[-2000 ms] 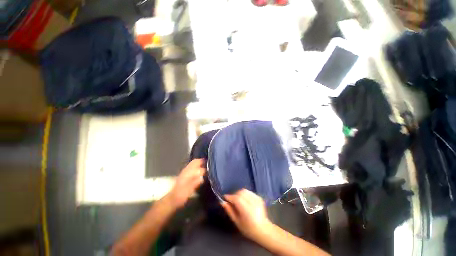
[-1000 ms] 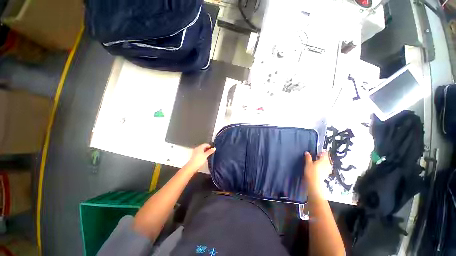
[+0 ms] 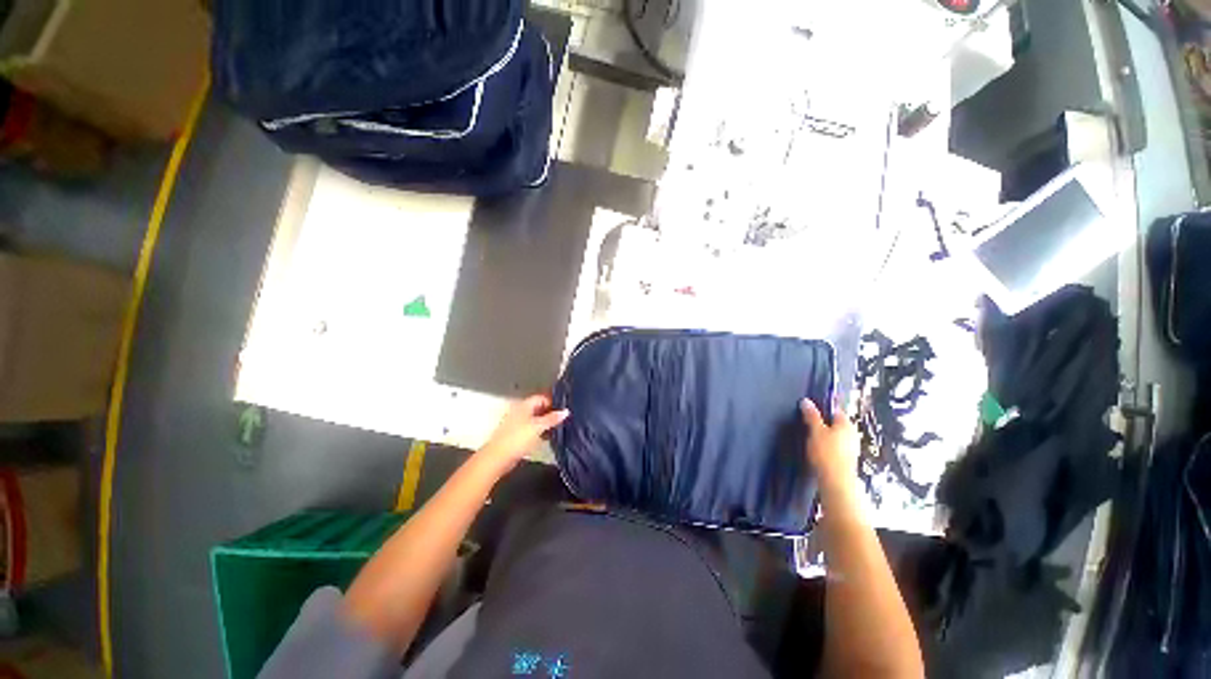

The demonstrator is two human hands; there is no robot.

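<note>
A navy bag panel (image 3: 704,427) with pale piping lies flat across the near edge of the white sewing table, its rounded end to the left. My left hand (image 3: 529,425) grips its rounded left edge with thumb and fingers. My right hand (image 3: 826,438) holds its straight right edge, with the thumb on top and some fingers hidden. Black webbing pieces (image 3: 898,398) lie in a loose tangle just right of the panel. The white sewing machine (image 3: 784,173) stands beyond the panel; its needle area is washed out by glare.
A pile of navy panels (image 3: 385,93) sits at the upper left above the pale side table (image 3: 352,285). A green bin (image 3: 286,570) is on the floor at lower left. A white-framed screen (image 3: 1043,242) and a black fabric heap (image 3: 1043,425) are on the right.
The panel was more upright and angled two seconds ago, with both hands at its near left side; now it lies flat and my right hand is at its right edge. Little differs from one second ago.
</note>
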